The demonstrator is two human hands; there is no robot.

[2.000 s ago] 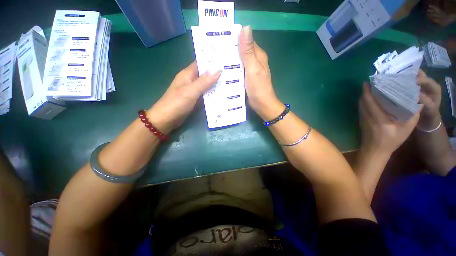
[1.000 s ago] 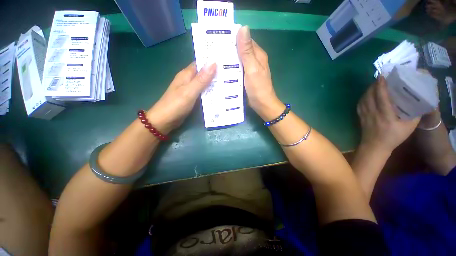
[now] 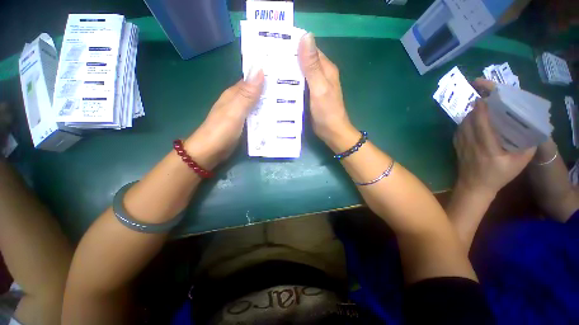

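A folded white leaflet (image 3: 276,95) with short dark heading bars stands upright in view at the centre, above the table. Behind its top edge shows the end of a white piece with dark brand lettering (image 3: 269,14), likely a product box. My left hand (image 3: 232,111) holds the leaflet's left edge, thumb on its face. My right hand (image 3: 325,92) is at its right edge, thumb up, fingers partly hidden behind. Whether more sheets lie under the leaflet is hidden.
A leaflet stack (image 3: 92,70) lies at the left, beside a spare product box (image 3: 39,95). Large printed cartons stand at the back centre (image 3: 193,25) and back right (image 3: 444,35). At the right a person's hands (image 3: 485,152) hold leaflets (image 3: 517,117) over the green table (image 3: 381,108).
The leaflet and my left thumb have shifted slightly left and up. The neighbour's leaflets at the right have moved and separated. The papers at the far left edge are gone from view.
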